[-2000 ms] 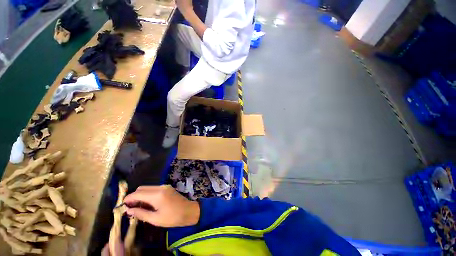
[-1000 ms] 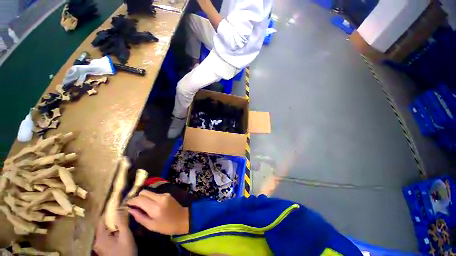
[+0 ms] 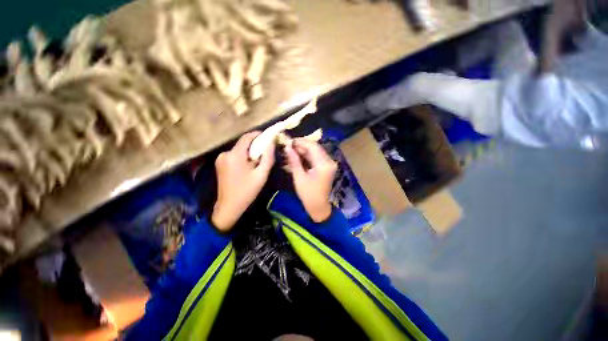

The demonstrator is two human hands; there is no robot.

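Note:
My left hand [image 3: 241, 174] is bare and holds a long, bent tan figure piece [image 3: 285, 128], which points up and to the right at the bench edge. My right hand [image 3: 312, 174] is closed at the fingertips against a shorter tan part [image 3: 310, 136] beside the long piece. What is pinched between the fingers is too blurred to tell. Dark shiny slivers [image 3: 270, 256] lie on my lap below the hands. Dense piles of tan figure pieces [image 3: 73, 116] lie on the bench [image 3: 320, 40].
An open cardboard carton [image 3: 377, 170] with dark contents stands right of my hands, by a blue bin [image 3: 363, 213]. A seated person's pale-clothed leg [image 3: 447, 96] is at the upper right. Another carton [image 3: 110, 266] and small tan parts [image 3: 170, 230] are at lower left.
The view has swung left and down onto the lap. Both hands now show whole, near the middle, still with the tan pieces. More tan piles and the left-side carton have come into view.

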